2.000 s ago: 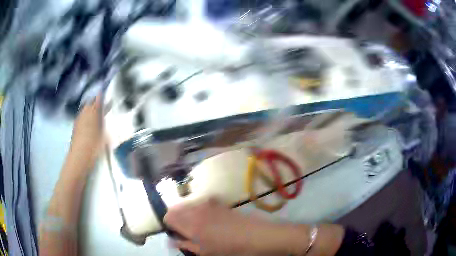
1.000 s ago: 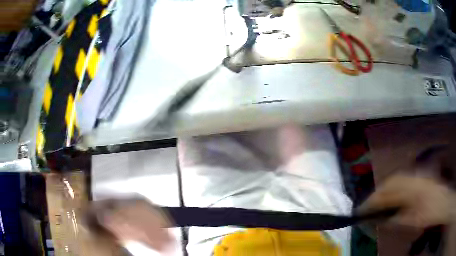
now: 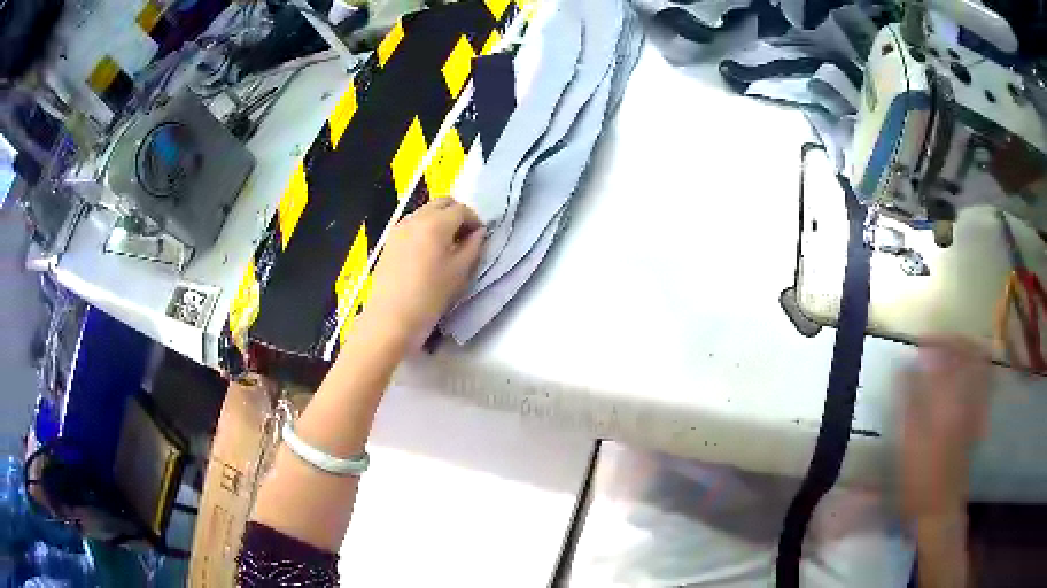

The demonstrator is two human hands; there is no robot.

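Observation:
Grey cut pieces [image 3: 534,172] lie in a loose curved stack at the left of the white table. My left hand [image 3: 431,264] is on the stack's left edge with its fingers curled; whether they grip a piece is hidden. A black strip [image 3: 846,345] runs from the needle area of the sewing machine [image 3: 890,115] down over the table's front edge. My right hand [image 3: 947,402] is blurred, right of the strip and apart from it, over the table's front edge; its fingers are unclear.
Yellow-and-black striped surface [image 3: 385,149] lies under and left of the stack. Scissors [image 3: 1020,304] lie right of the needle, near the picture's rim. Grey and dark sewn pieces [image 3: 792,57] are heaped behind the machine. Another machine [image 3: 178,167] stands at far left.
The view has swung left. My hands have let go of the black strip held stretched between them; it now hangs over the table edge. My left hand has moved to the grey stack.

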